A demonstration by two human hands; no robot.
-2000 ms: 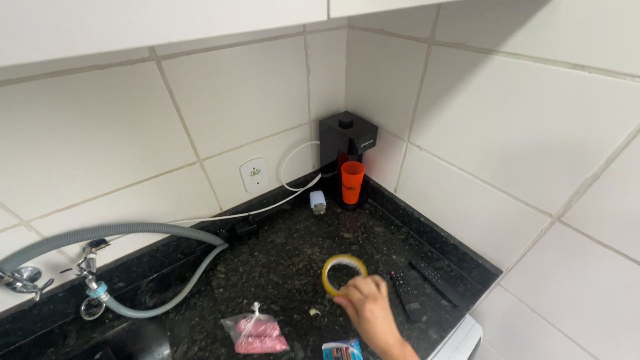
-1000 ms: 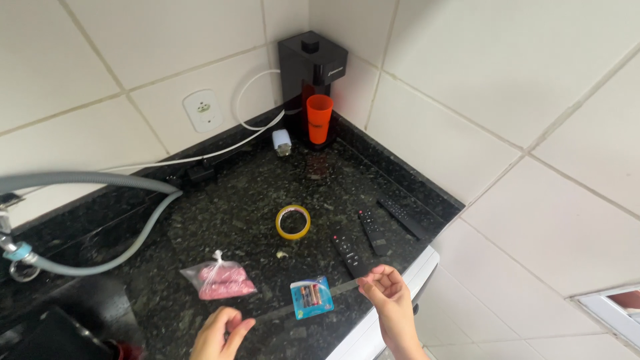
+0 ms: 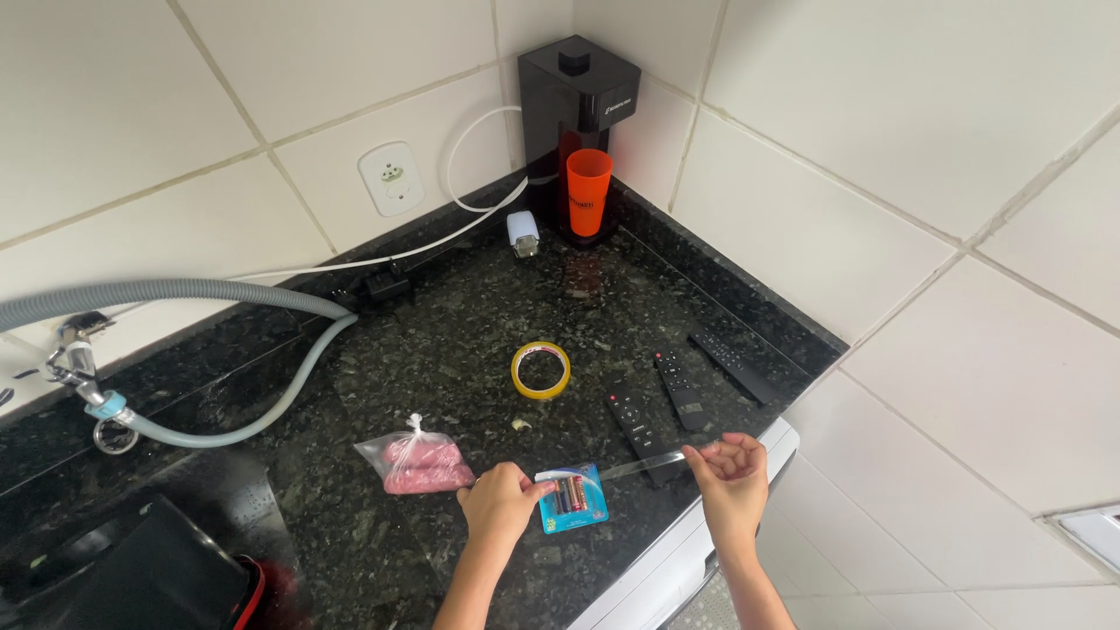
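My left hand (image 3: pixel 503 501) presses its thumb at the upper left edge of a blue blister pack of batteries (image 3: pixel 573 500) on the dark granite counter. My right hand (image 3: pixel 728 481) pinches the end of a strip of clear tape (image 3: pixel 643 464), which runs leftward to the pack; where its left end lies is hidden or unclear. A yellow roll of tape (image 3: pixel 541 370) lies flat behind the pack. Left of my left hand sits a knotted plastic bag with pink contents (image 3: pixel 427 464). The nearest black remote control (image 3: pixel 634 429) lies partly beneath the strip.
Two more remotes (image 3: pixel 679 390) (image 3: pixel 731 367) lie to the right. In the corner stands a black dispenser (image 3: pixel 573 96) with an orange cup (image 3: pixel 588 192), beside a white plug adapter (image 3: pixel 523 234). A grey hose (image 3: pixel 262 424) runs to a tap at left, above a sink area.
Two seconds ago one hand was at the tape roll; the roll now lies released. Since one second ago, my left hand has moved right, onto the battery pack's edge.
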